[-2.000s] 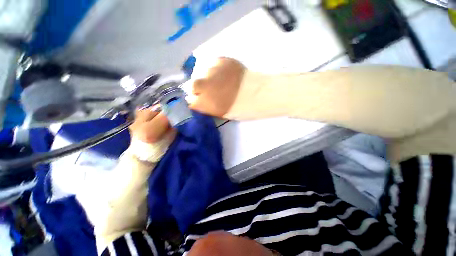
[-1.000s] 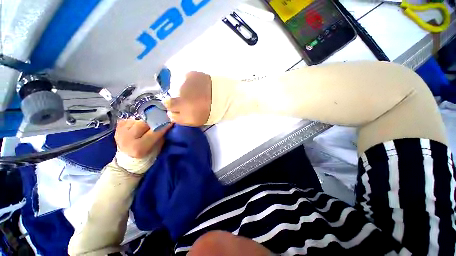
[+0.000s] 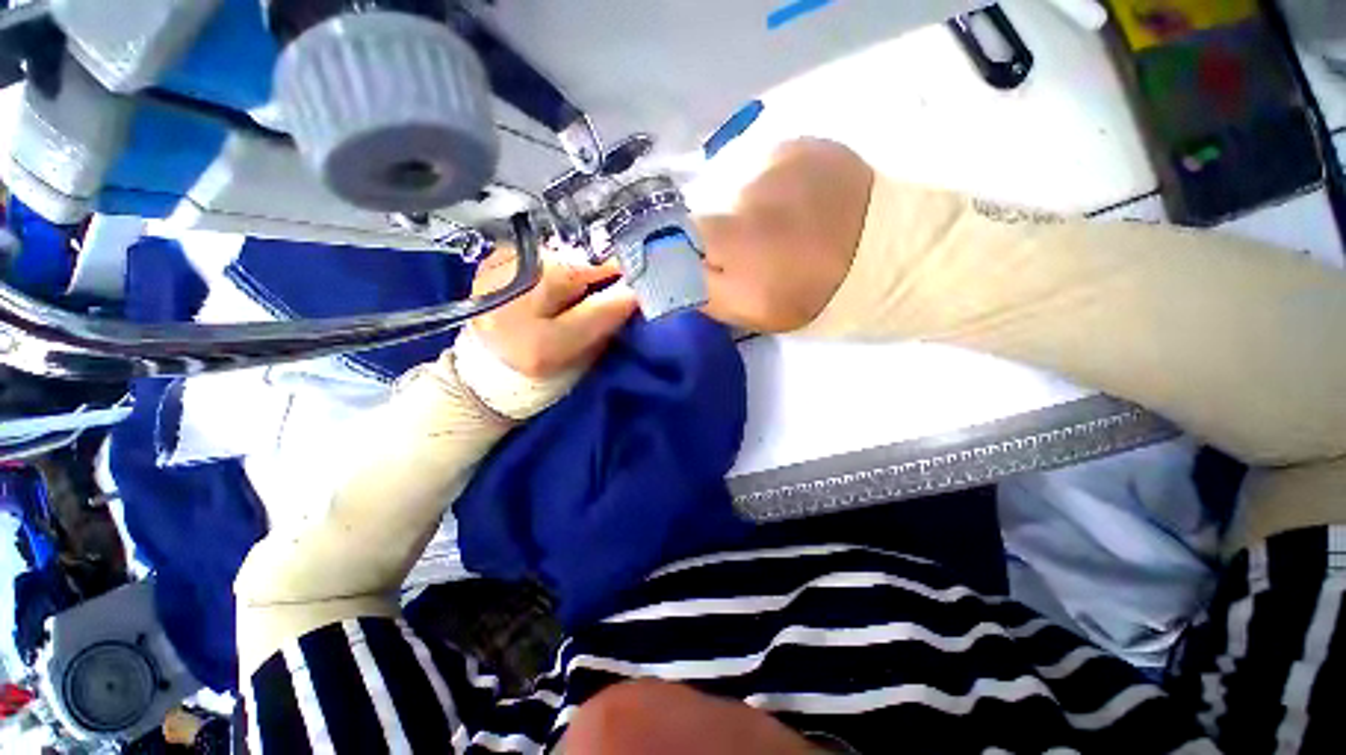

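Blue cloth (image 3: 627, 443) hangs in folds from the needle area over the table's front edge; more blue cloth and white fabric (image 3: 295, 406) lie to the left. My left hand (image 3: 546, 317) presses on the cloth just left of the grey part (image 3: 664, 269) at the needle, fingers together. My right hand (image 3: 790, 236) is right beside that part, its fingertips against it and partly hidden behind it. Whether either hand pinches the cloth cannot be seen. The presser foot is hidden.
The grey knob (image 3: 387, 111) and curved metal bar (image 3: 266, 347) stand above and left of my left hand. A black snips-like tool (image 3: 992, 44) and a phone (image 3: 1222, 111) lie at the back right. The ruler edge (image 3: 960, 454) runs along the front. A grey unit (image 3: 111, 679) is lower left.
The view has shifted closer, so the knob and bar look larger. The yellow-handled scissors are out of view. Both hands stay at the needle area.
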